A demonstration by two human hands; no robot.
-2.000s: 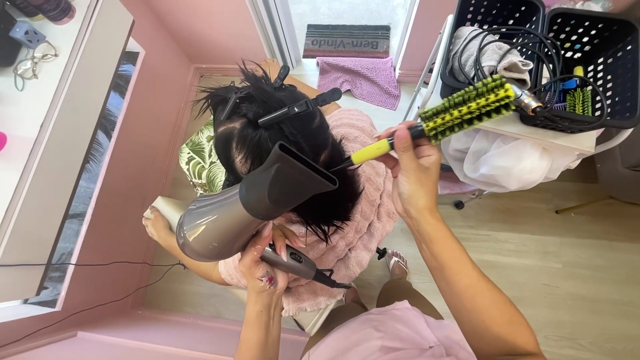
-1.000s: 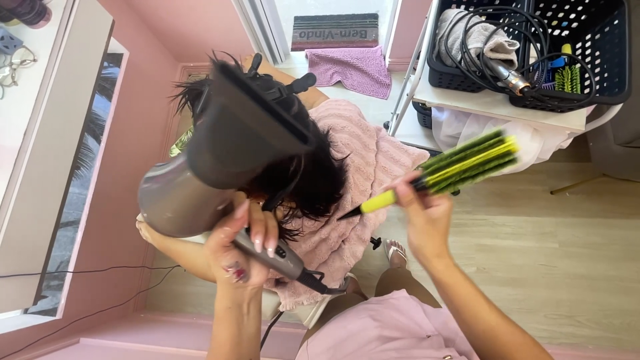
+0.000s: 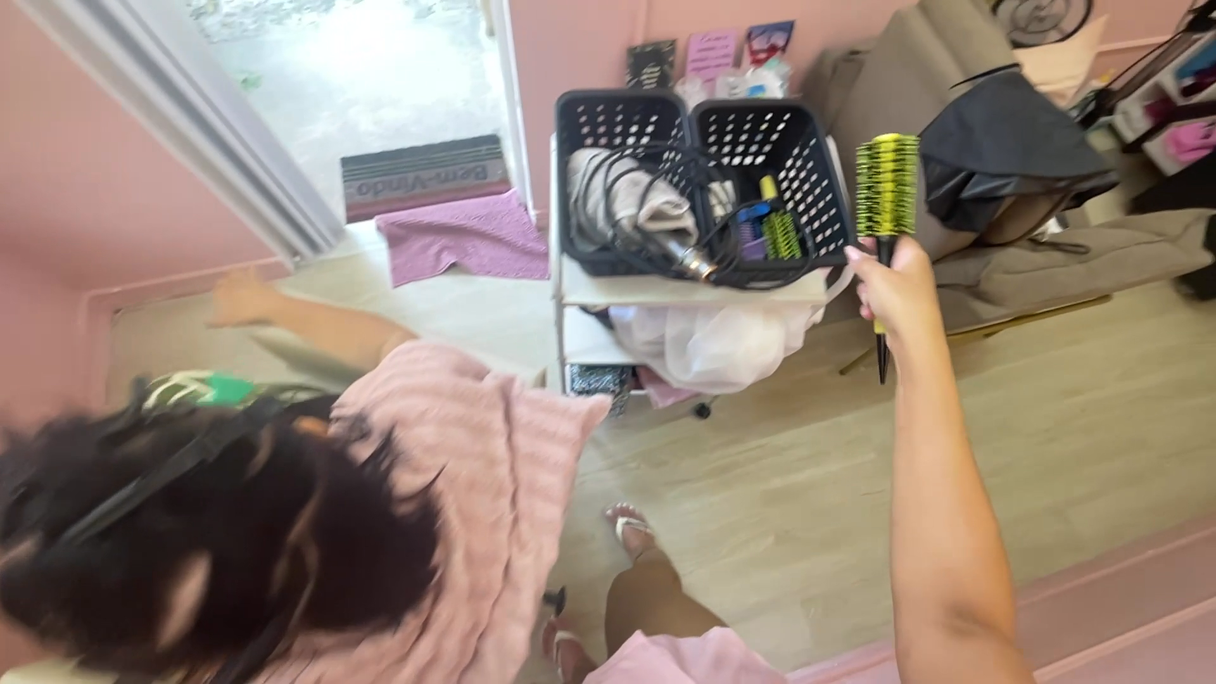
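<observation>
My right hand (image 3: pixel 898 285) grips the handle of a round hairbrush (image 3: pixel 886 185) with yellow-green bristles, held upright beside the right edge of the black baskets. My left hand is outside the view, and so is the hair dryer. At the lower left is the dark hair (image 3: pixel 218 532) of a seated person, partly blurred, with a dark clip (image 3: pixel 142 484) in it. A pink towel (image 3: pixel 475 494) covers the person's shoulders. One arm (image 3: pixel 313 318) of that person reaches out toward the wall.
A white trolley (image 3: pixel 693 290) carries two black perforated baskets (image 3: pixel 622 109) with cables, a grey cloth and smaller brushes (image 3: pixel 782 235). White fabric (image 3: pixel 712 342) lies on its lower shelf. Behind are a beige sofa (image 3: pixel 1073 261) with a black bag (image 3: pixel 1012 152), a doormat (image 3: pixel 427 176) and a purple cloth (image 3: pixel 465 237).
The view has swung far to the right. My right hand has carried the round brush away from the person's head to beside the baskets. My left hand and the hair dryer have left the view.
</observation>
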